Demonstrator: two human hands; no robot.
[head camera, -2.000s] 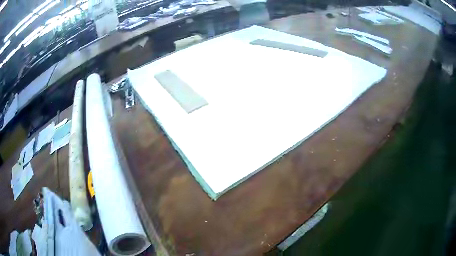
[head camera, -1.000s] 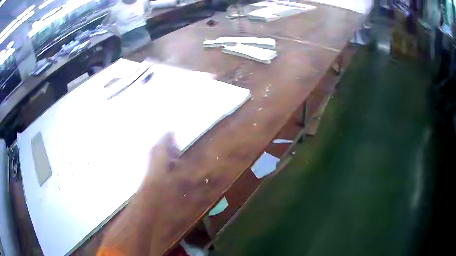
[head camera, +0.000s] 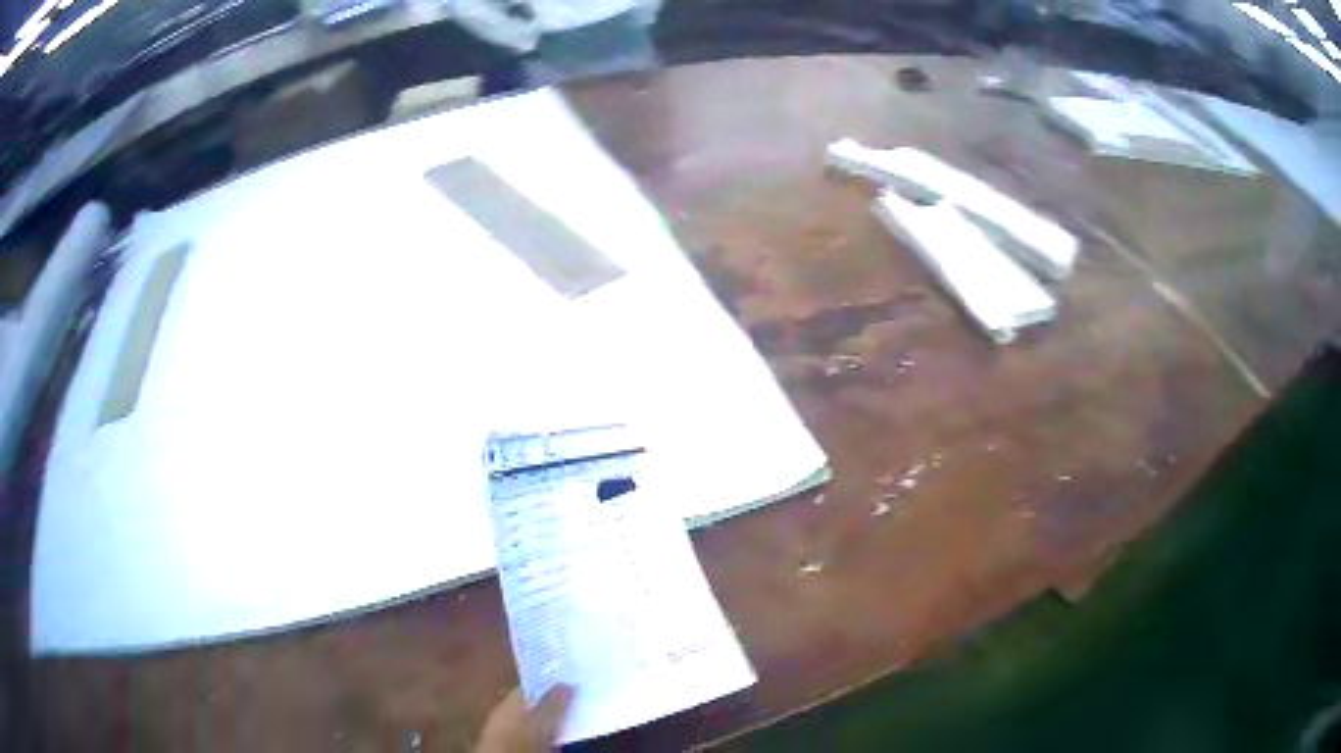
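My left hand (head camera: 527, 721), cut off by the bottom edge, holds a white printed sheet (head camera: 610, 589) by its lower left corner. Only a thumb and a bit of the hand show; the other fingers are hidden. The sheet has a table grid and a small dark garment picture near its top. It is over the near edge of a large white fabric lay (head camera: 338, 383) with a thin pale green edge. Two flat grey-tan bars lie on the lay, one at the left (head camera: 144, 336) and one near the far side (head camera: 522, 225). My right hand is not in view.
Right of the lay, small thick white cut bundles (head camera: 963, 250) lie on the brown table (head camera: 882, 544), with small scraps nearby. More white pieces (head camera: 1147, 133) lie far right. A pale roll (head camera: 52, 309) is at the left edge. Green floor (head camera: 1191, 589) shows beyond the table's edge.
The view has swung right, then partly back. A blurred hand reached over the lay's near edge one second ago; now my left hand is lower and the printed sheet shows clearly in it.
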